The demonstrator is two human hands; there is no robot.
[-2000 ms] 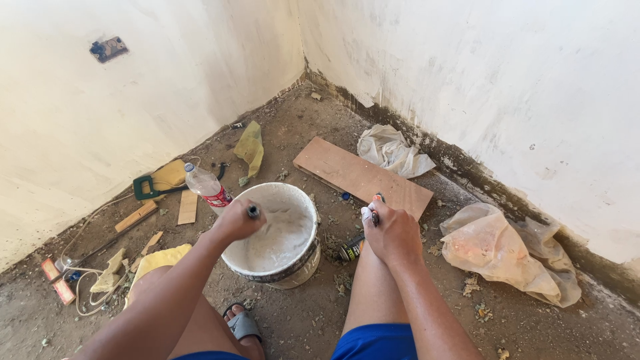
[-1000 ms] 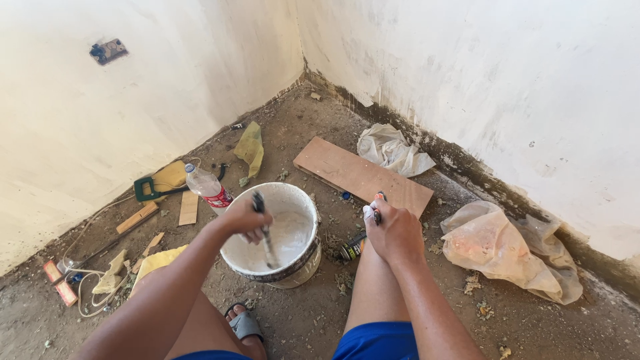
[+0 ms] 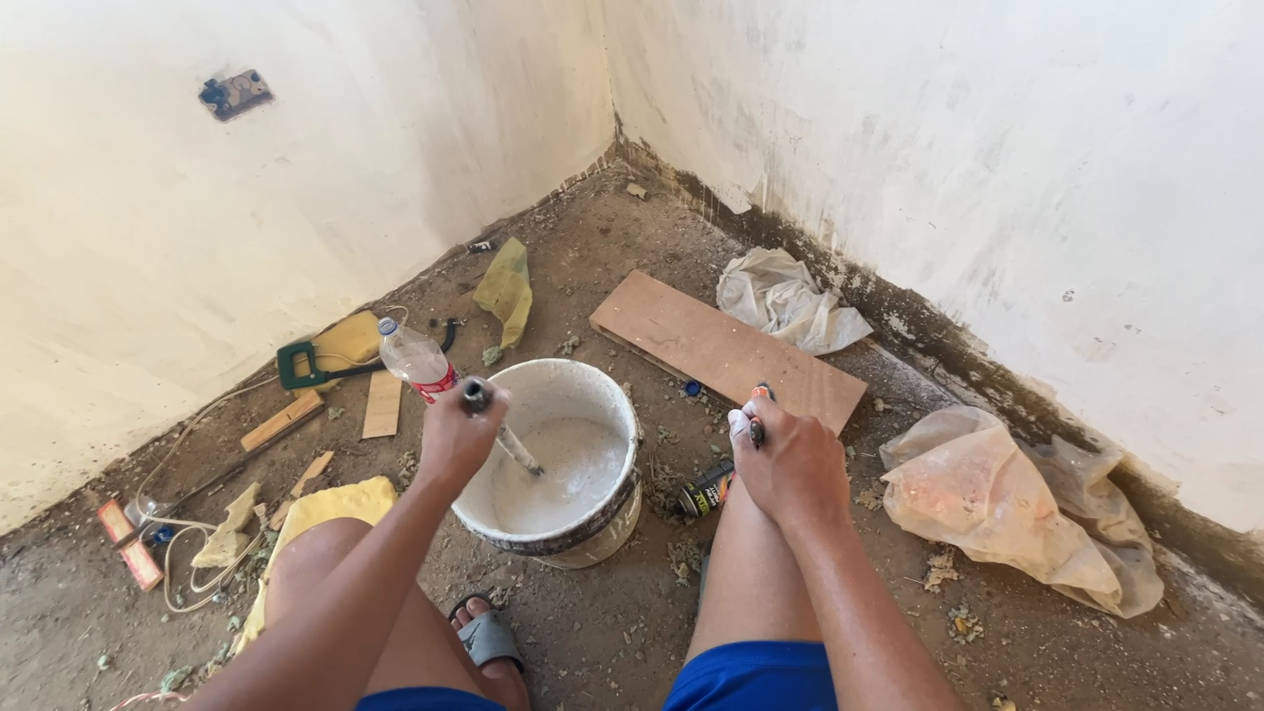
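Observation:
My left hand [image 3: 459, 434] grips a white-coated stick with a dark end [image 3: 518, 449], whose lower tip reaches into the white mixture in a plastic bucket [image 3: 634, 474]. The mixture [image 3: 563, 469] lies low inside the smeared bucket. Above my right knee, my right hand [image 3: 795, 459] is closed around a dark-handled tool [image 3: 757, 433]; an orange part shows at its top, and the rest is hidden by the fingers. White residue covers part of that thumb. A clear plastic bottle [image 3: 413, 357] with a red label stands behind my left hand.
A plywood board [image 3: 731, 346] lies beyond the bucket, beside crumpled plastic sheeting [image 3: 790, 301]. More sheeting [image 3: 987, 494] is at right. A dark can [image 3: 705, 489] lies by my knee. A green-handled hacksaw [image 3: 301, 365], wood scraps [image 3: 383, 403] and a cable [image 3: 173, 533] are left. Two walls meet ahead.
My left hand has kept moving the stick about in the bucket, and the stick's tilt has changed. My right hand has stayed by the knee.

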